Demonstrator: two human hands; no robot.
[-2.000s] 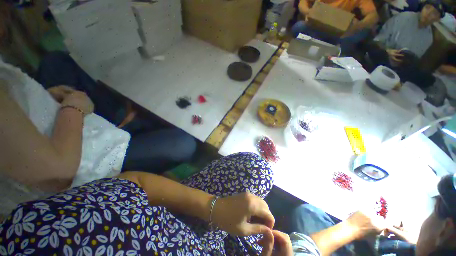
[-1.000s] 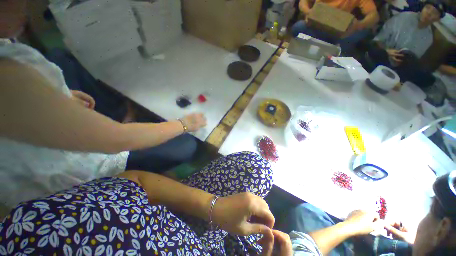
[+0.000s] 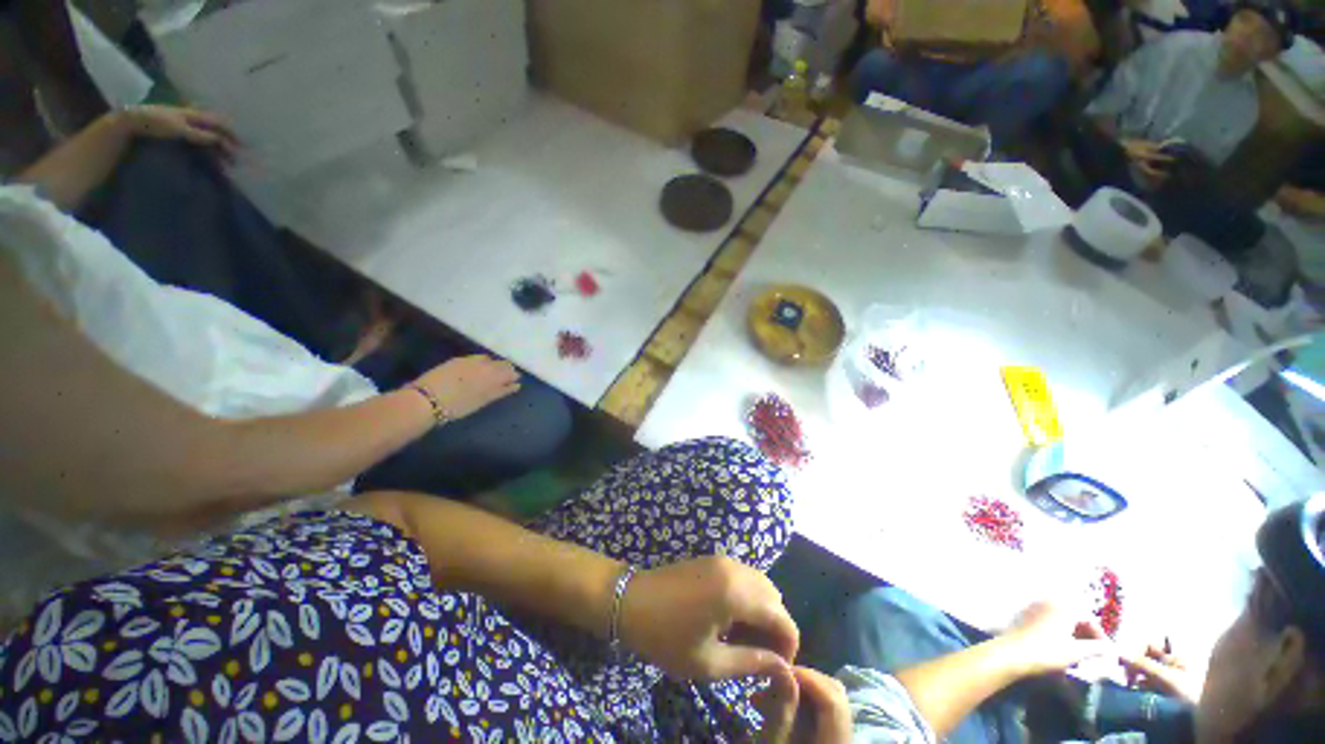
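Note:
My left hand [image 3: 712,622], with a bracelet at the wrist, is above my patterned lap, its fingers curled and thumb and fingertips pinched together. My right hand [image 3: 817,709] is cut off by the bottom edge; its fingertips meet those of my left hand. Any piece between the fingertips is hidden or too small to make out. The nearest parts are a dark red heap of small pieces [image 3: 778,430] on the white table [image 3: 698,413], beyond my knee.
A yellow-brown round tray [image 3: 796,326], a clear tub [image 3: 869,381], a yellow item [image 3: 1032,406] and a light-blue device [image 3: 1075,494] stand on the table. A neighbour's hand [image 3: 472,390] is at left. Another person's hands [image 3: 1054,637] work at lower right.
The left neighbour's hand, over the small red heap on the left table a second ago, has drawn back towards their leg. The far person's carton has moved up. My hands have hardly moved.

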